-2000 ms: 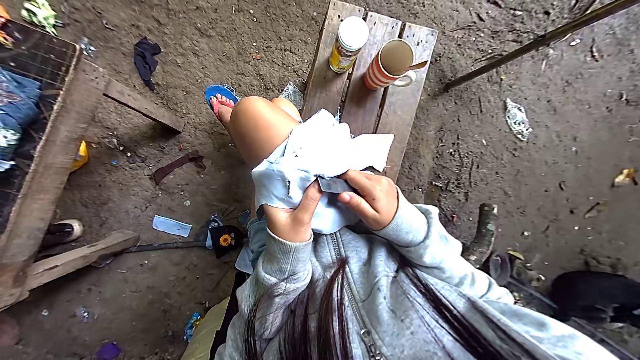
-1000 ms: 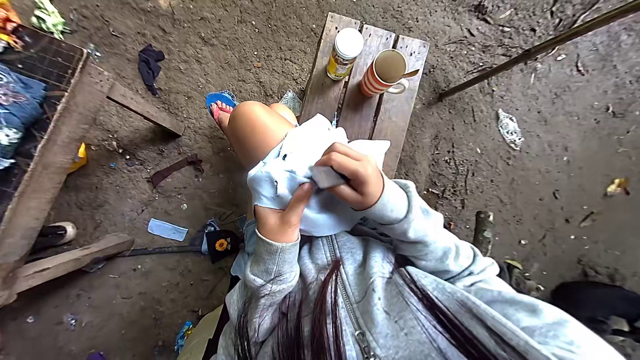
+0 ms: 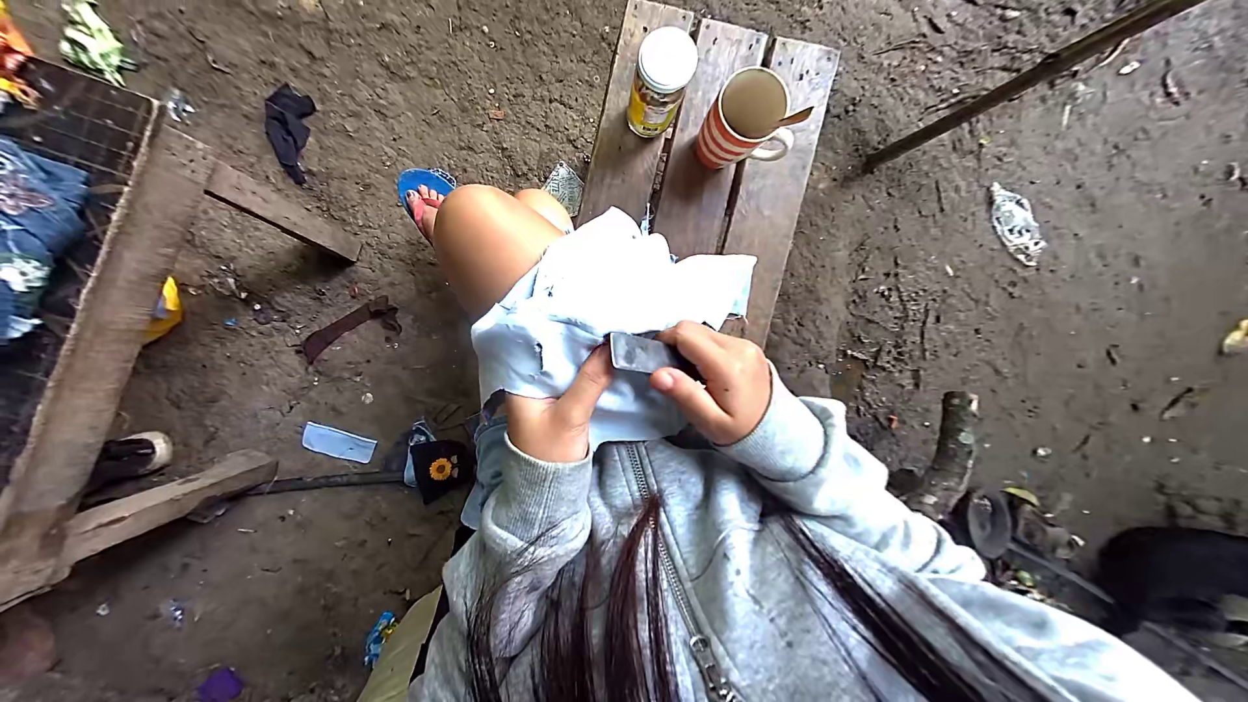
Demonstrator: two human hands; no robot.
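Across my lap lies a pale blue cloth (image 3: 624,292) with small holes or dark spots. My left hand (image 3: 561,414) grips its near edge, the thumb up against the end of a flat grey metal piece, perhaps a blade (image 3: 639,353). That piece is held between the thumb and fingers of my right hand (image 3: 721,380), just above the cloth. Beyond the cloth, on a slatted wooden bench (image 3: 692,195), stand a white-lidded jar (image 3: 663,83) and a red-and-white striped mug (image 3: 741,117) with a utensil in it. The fingers under the cloth are hidden.
A wooden frame with wire mesh (image 3: 107,322) stands at the left, clothes on it. A slanting pole (image 3: 1014,88) is at the upper right. On the dirt ground lie a blue cloth strip (image 3: 338,443), a dark cloth (image 3: 289,132) and a clear plastic wrapper (image 3: 1016,224). A log (image 3: 951,453) is at the right.
My right hand has turned and shifted since a second ago, when its knuckles were over the grey piece; now more of the piece's flat face shows. My left hand still grips the cloth.
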